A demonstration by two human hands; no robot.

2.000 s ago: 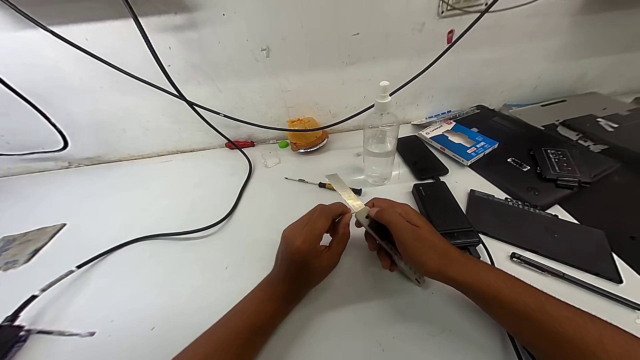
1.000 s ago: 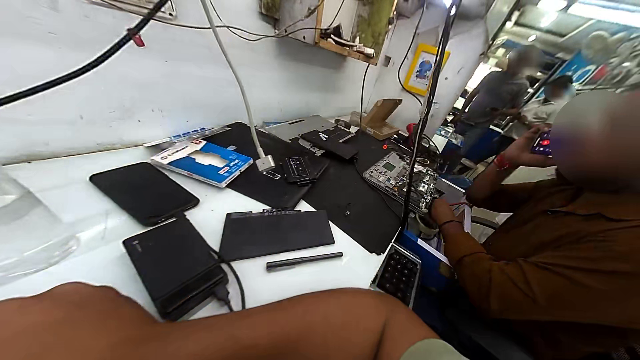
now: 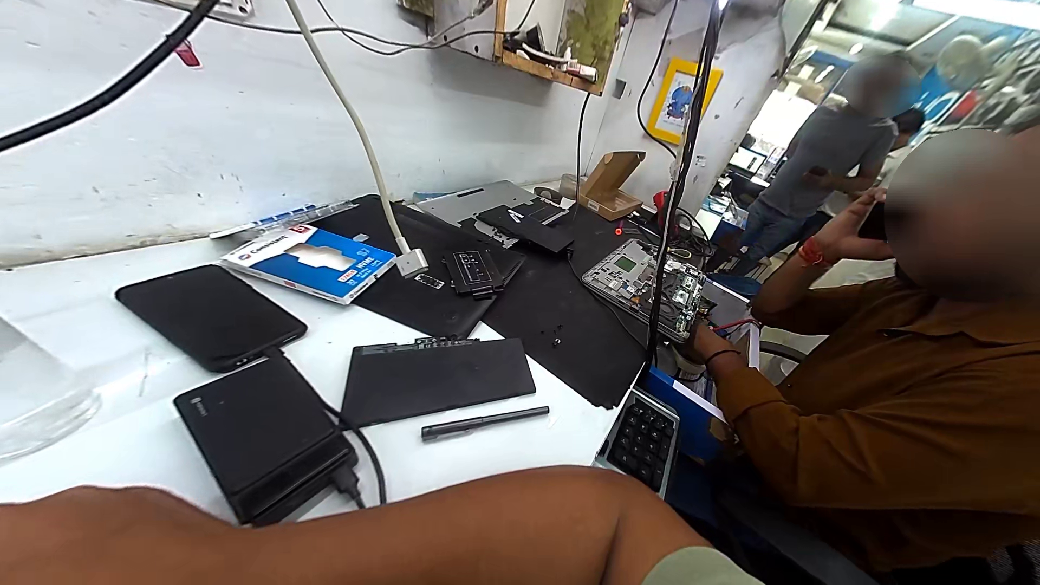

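My right forearm crosses the bottom of the view, and the back of my right hand (image 3: 89, 540) shows at the lower left edge; its fingers are out of frame, so what it holds is hidden. My left hand is not in view. Just beyond my right wrist lies a black power bank or drive case (image 3: 260, 431) with a cable plugged in. Past it is a black smartphone (image 3: 210, 315) lying flat. A flat black laptop battery (image 3: 443, 378) and a black pen (image 3: 485, 423) lie to the right. At the left edge is part of a clear bottle (image 3: 32, 398).
A blue and white box (image 3: 313, 262) lies near the wall, beside a black mat (image 3: 561, 325) bearing laptop parts. A white cable connector (image 3: 411, 262) hangs over it. At right, a co-worker in a brown shirt (image 3: 886, 406) touches an opened laptop base (image 3: 646, 284). Black cables hang between us.
The view has swung far to the right. Earlier both my hands were in sight holding a flat metallic strip or blade; now only my right arm and part of that hand show.
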